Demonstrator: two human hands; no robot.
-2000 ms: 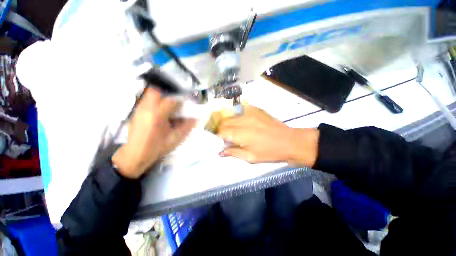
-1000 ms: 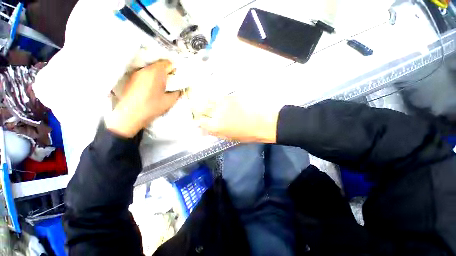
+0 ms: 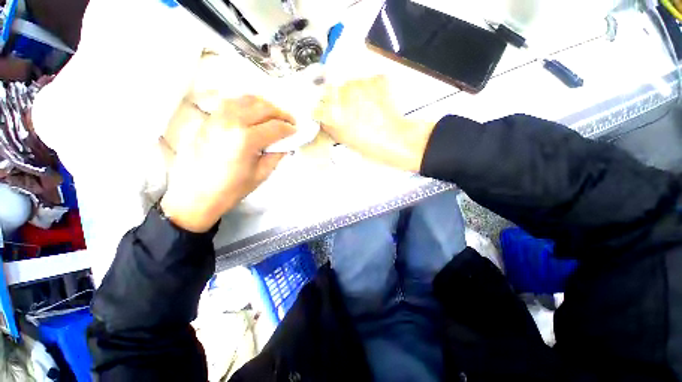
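Note:
A white garment piece (image 3: 299,138) lies under and between my hands on the white table, below the sewing machine's needle area (image 3: 303,51). Its outline is overexposed. My left hand (image 3: 228,153) pinches a folded edge of it between thumb and fingers. My right hand (image 3: 366,119) is close beside, just right of the fold, with fingertips on the cloth; its fingers are washed out by glare. Cream cloth (image 3: 198,93) is bunched behind my left hand. The needle tip itself cannot be made out.
A black smartphone (image 3: 437,41) lies right of the needle area, with a pen (image 3: 561,73) beyond it. A blue tab (image 3: 333,41) stands by the needle area. A measuring strip (image 3: 359,213) runs along the front edge. A blue basket (image 3: 288,280) is below. White cloth (image 3: 112,112) is piled left.
The machine's head stands higher in the picture than two seconds ago as the view shifted. My right hand has moved up beside the needle area; my left hand now pinches a white folded edge.

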